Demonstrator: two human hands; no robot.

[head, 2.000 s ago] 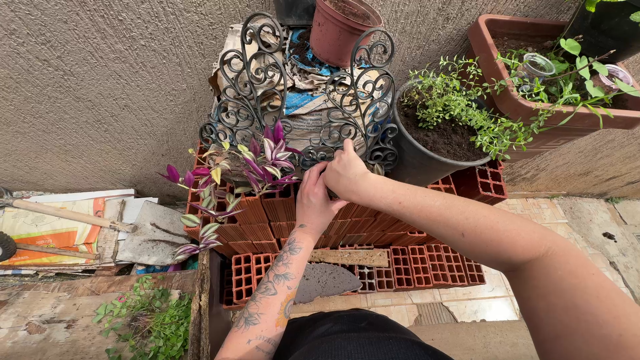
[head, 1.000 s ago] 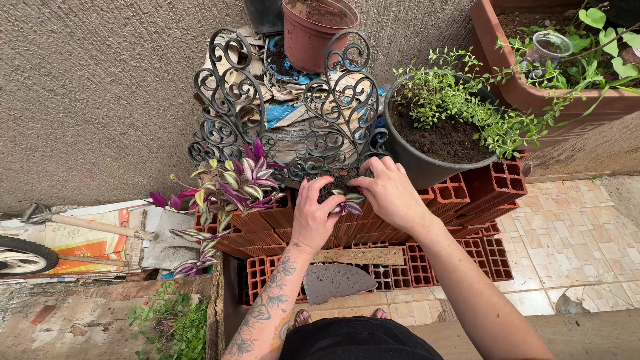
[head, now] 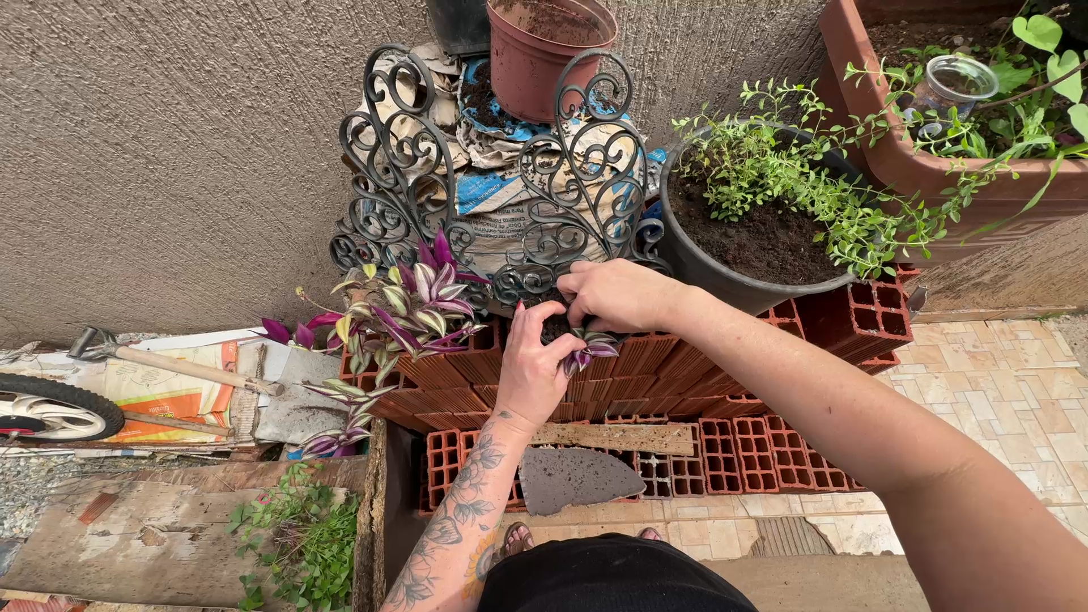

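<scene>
My left hand (head: 537, 361) curves around the near left side of a small purple-and-green striped tradescantia sprig (head: 588, 350), its thumb close to the leaves. My right hand (head: 616, 296) reaches in from the right with curled fingertips at dark soil (head: 551, 321) beside the sprig; the fingers partly hide what they touch. Just behind the hands stand black scrolled wrought-iron pieces (head: 586, 183). A larger striped tradescantia (head: 425, 297) spreads left of my left hand. Whether either hand pinches the stem is hidden.
Stacked red hollow bricks (head: 612, 374) lie under the hands. A dark pot with a leafy plant (head: 731, 280) stands right, before a terracotta planter (head: 943, 174). Behind is a reddish plastic pot (head: 540, 64). A shovel (head: 187, 367) and a wheel (head: 55, 408) lie left.
Two seconds ago my hands were close together at the ironwork; now they are apart around the small sprig, which shows between them. The view has shifted somewhat.
</scene>
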